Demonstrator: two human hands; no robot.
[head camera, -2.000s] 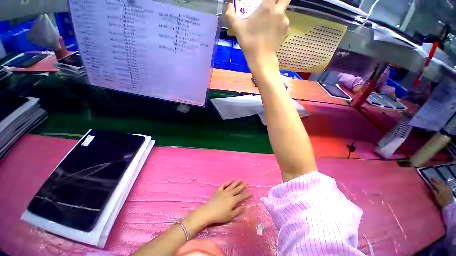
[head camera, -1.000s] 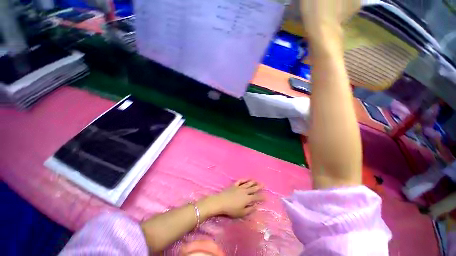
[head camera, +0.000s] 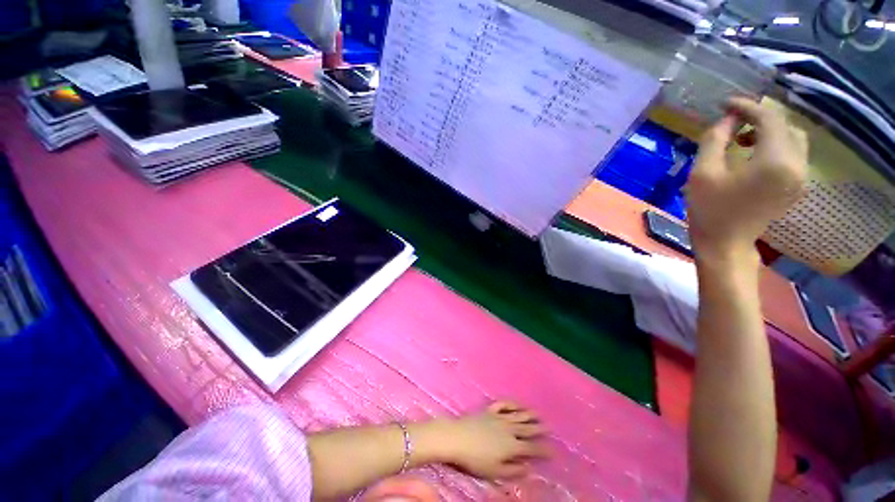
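Observation:
A black tablet (head camera: 294, 275) lies on white foam sheets (head camera: 294, 369) on the pink bench, left of centre. A small white label (head camera: 328, 211) is at its far corner. My left hand (head camera: 500, 441) rests palm down on the bench to the right of the tablet, fingers slightly apart, holding nothing. My right hand (head camera: 748, 172) is raised at the upper right, in front of the yellow card (head camera: 844, 221), with fingers curled inward. A small dark spot shows between its fingers; I cannot tell whether it holds something.
Stacked tablets with white interleaves (head camera: 196, 147) stand at the far left, with more stacks beyond. A printed sheet (head camera: 510, 98) hangs over the green belt (head camera: 550, 324). Crumpled white sheets (head camera: 599, 265) lie beyond the belt. The overhead shelf is at the upper right.
The view has turned left, so the bench things show further right and more stacks show. My right hand has come down from the top edge, fingers now curled. My left hand stays on the bench.

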